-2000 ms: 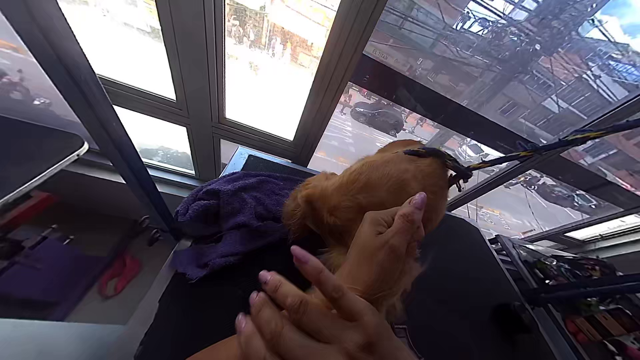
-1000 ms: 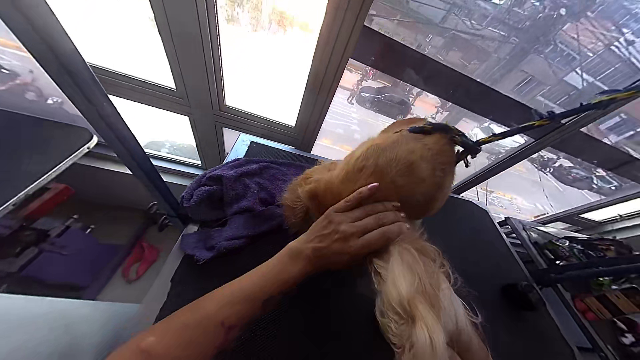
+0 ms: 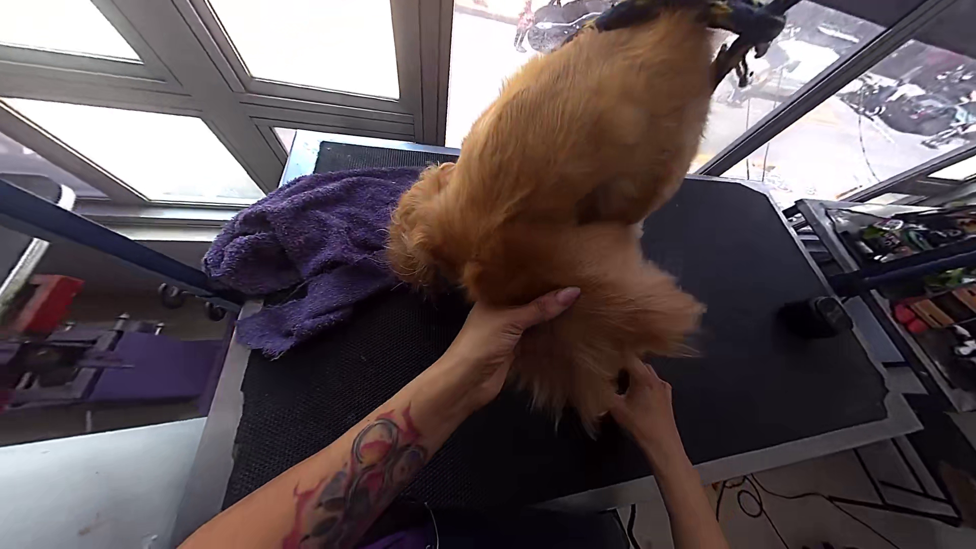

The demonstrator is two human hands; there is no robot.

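A golden, long-haired dog (image 3: 587, 130) stands on a black-topped grooming table (image 3: 747, 274), with a dark cord around its body at the top. My left hand (image 3: 507, 328) holds the fluffy fur of a leg or the tail, thumb on top and fingers hidden beneath. Lower and to the right, my right hand (image 3: 644, 396) is closed at the end of that fur, on what looks like a paw; fur partly covers its fingers. A crumpled purple towel (image 3: 320, 236) lies left of the dog.
A dark round object (image 3: 816, 316) sits near the table's right edge. A blue bar (image 3: 114, 244) crosses at the left. Beyond the right edge stands a rack (image 3: 930, 305) with assorted items. Window frames (image 3: 221, 91) rise behind the table, and cables (image 3: 755, 499) lie on the floor.
My left hand has gone from lying on the dog's body to holding the fur lower down. My right hand has come into view at that fur. The view has moved nearer the dog.
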